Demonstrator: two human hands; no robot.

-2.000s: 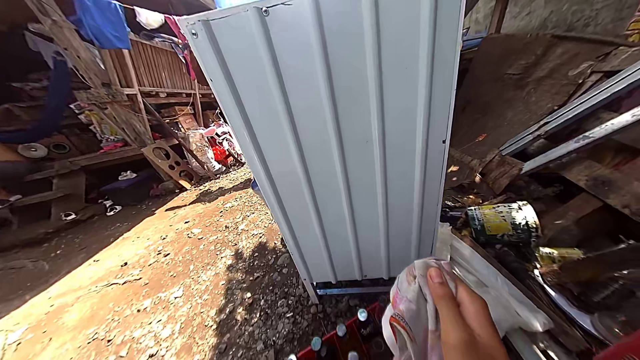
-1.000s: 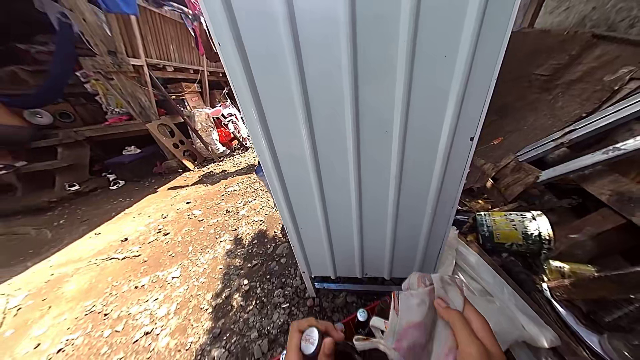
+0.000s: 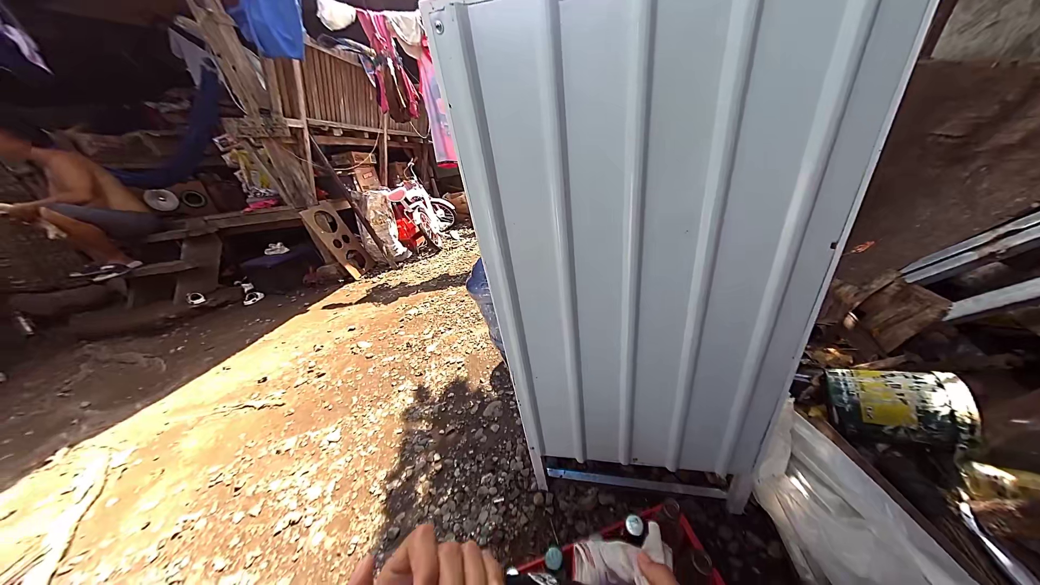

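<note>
At the bottom edge, my left hand has its fingers curled; its palm is hidden, and part of a dark bottle shows just to its right. My right hand, mostly cut off by the frame, holds a whitish cloth with its thumb on top. The cloth lies over a red plastic crate of dark glass bottles. One capped bottle rises behind the cloth, and another cap shows between the hands.
A tall ribbed metal panel stands on short legs just beyond the crate. To the right are plastic sheeting, a paint-stained can and scrap wood. Stony ground stretches left, where a person sits on a wooden bench.
My left hand, which held a capped bottle by its neck one second ago, has moved left. My right hand and the cloth have moved lower over the crate. The view has shifted left.
</note>
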